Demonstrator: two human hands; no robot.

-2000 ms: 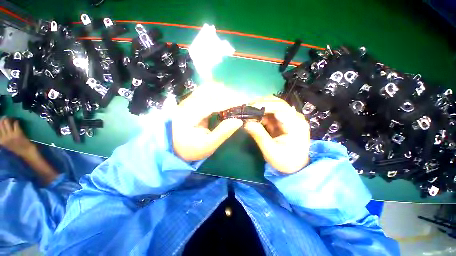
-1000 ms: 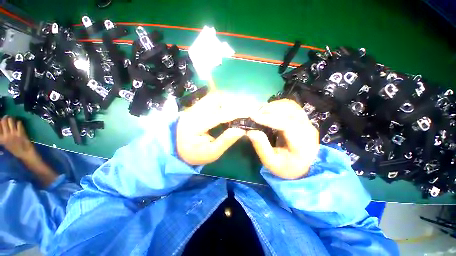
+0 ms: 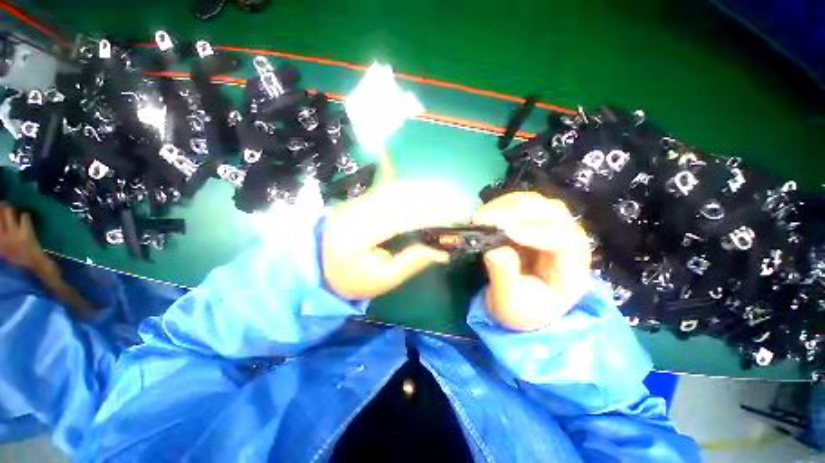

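A small dark part, perhaps a watch case seen edge-on (image 3: 463, 240), with a small orange-red patch, is held between both hands in front of my chest. My left hand (image 3: 384, 240) grips its left end with thumb and fingers. My right hand (image 3: 538, 258) holds its right end between thumb and fingers. Both hands are overexposed, so finger detail is washed out. Whether a strap is joined to the part I cannot tell.
Black straps with silver buckles lie heaped at left (image 3: 181, 136) and right (image 3: 669, 217). A glaring white crumpled cloth (image 3: 378, 104) lies between them. One dark strip (image 3: 517, 122) crosses the orange lines. A neighbour's hand (image 3: 20, 237) rests at far left. Dark round parts (image 3: 210, 7) show at the top edge.
My right hand has moved slightly right and down, and more of the dark part shows between the hands. The view has shifted slightly. The neighbour's hand sits a little further left.
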